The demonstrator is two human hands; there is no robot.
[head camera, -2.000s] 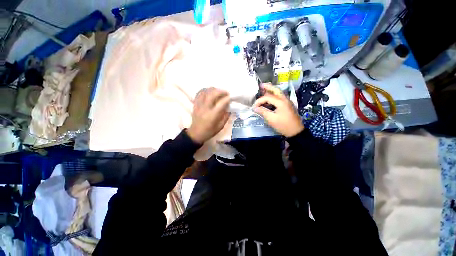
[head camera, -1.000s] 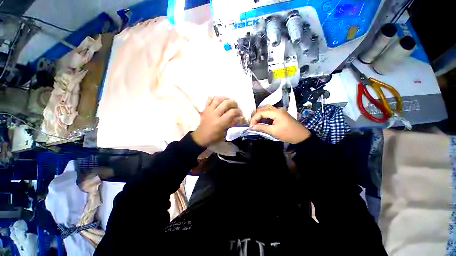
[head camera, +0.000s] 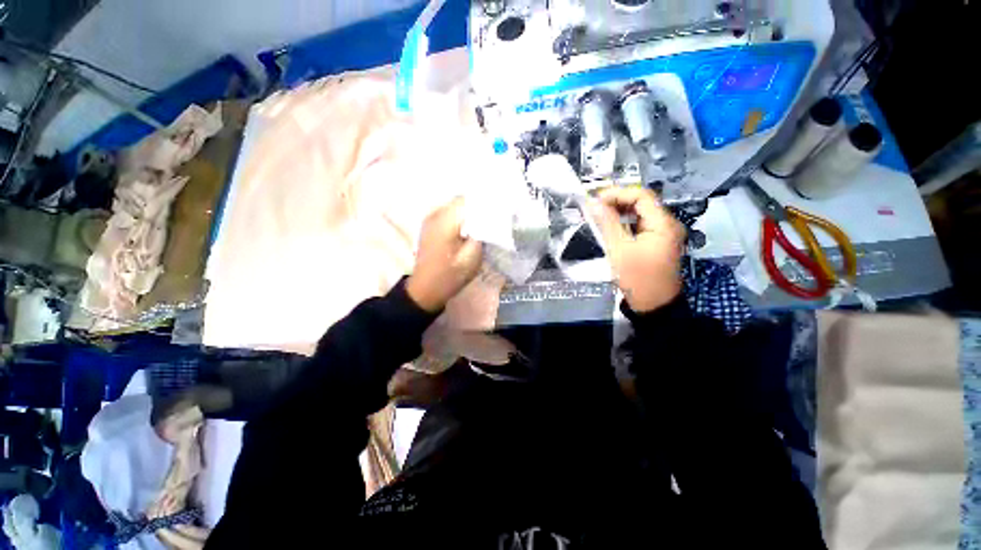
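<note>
Wide pale peach fabric [head camera: 290,215] lies spread on the table left of the sewing machine [head camera: 581,81], near white under the lamp. My left hand [head camera: 443,256] grips a whitish edge of cloth [head camera: 489,220] in front of the machine head. My right hand [head camera: 643,242] is raised near the needle area and pinches the end of a narrow white strip [head camera: 559,177], which stretches up and left from the fingertips. The needle area is partly hidden by glare and the strip.
Red and yellow scissors [head camera: 794,258] lie right of the machine, below two thread cones [head camera: 850,159]. Checked fabric [head camera: 715,295] bunches beside my right hand. Stacked peach panels [head camera: 893,419] are at lower right. Crumpled peach pieces [head camera: 138,231] lie on a brown board at left.
My hands have moved apart. My right hand has moved right and up from the table's front edge, with the white strip now held towards the needle area. The view has shifted slightly.
</note>
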